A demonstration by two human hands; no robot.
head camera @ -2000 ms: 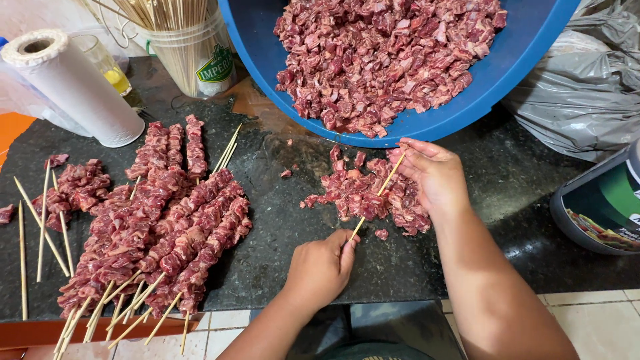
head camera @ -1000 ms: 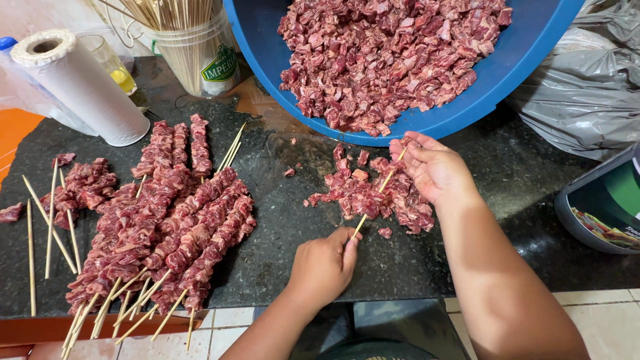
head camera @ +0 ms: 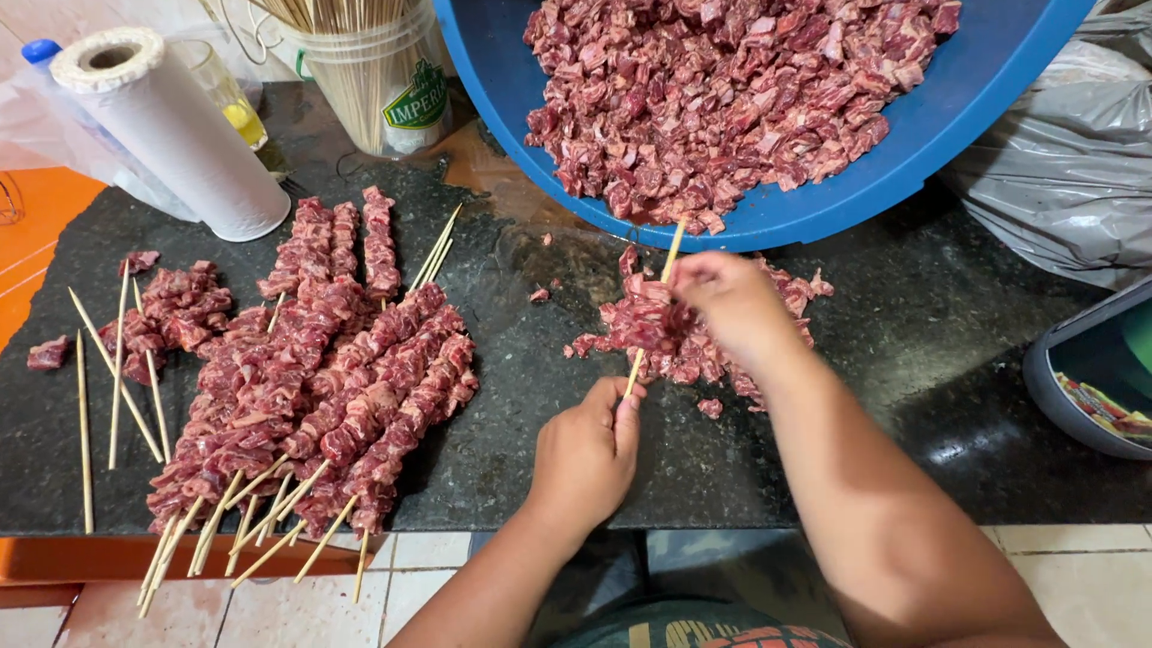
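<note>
My left hand [head camera: 589,445] grips the lower end of a wooden skewer [head camera: 636,364], which slants up and right over a small pile of raw meat pieces [head camera: 792,292] on the dark stone counter. Near the skewer's upper part is my right hand [head camera: 733,292], blurred, its fingertips at the stick beside some meat; whether they hold a piece cannot be told. Meat shows around the skewer's middle, but threaded pieces cannot be told from the pile behind. To the left lies a stack of loaded meat skewers [head camera: 351,387], bare stick ends toward the front edge.
A blue plastic basin [head camera: 846,220] of cut meat stands behind the pile. Bare skewers [head camera: 84,432] and loose meat [head camera: 184,301] lie far left. Behind are a paper towel roll [head camera: 180,135], a glass [head camera: 216,90] and a bucket of skewers [head camera: 360,81]. A grey bag [head camera: 1053,180] and dark container [head camera: 1089,378] stand right.
My right hand has moved down from the skewer's tip, and the tip now stands free above it, in front of the basin's rim. My left hand keeps its hold on the lower end.
</note>
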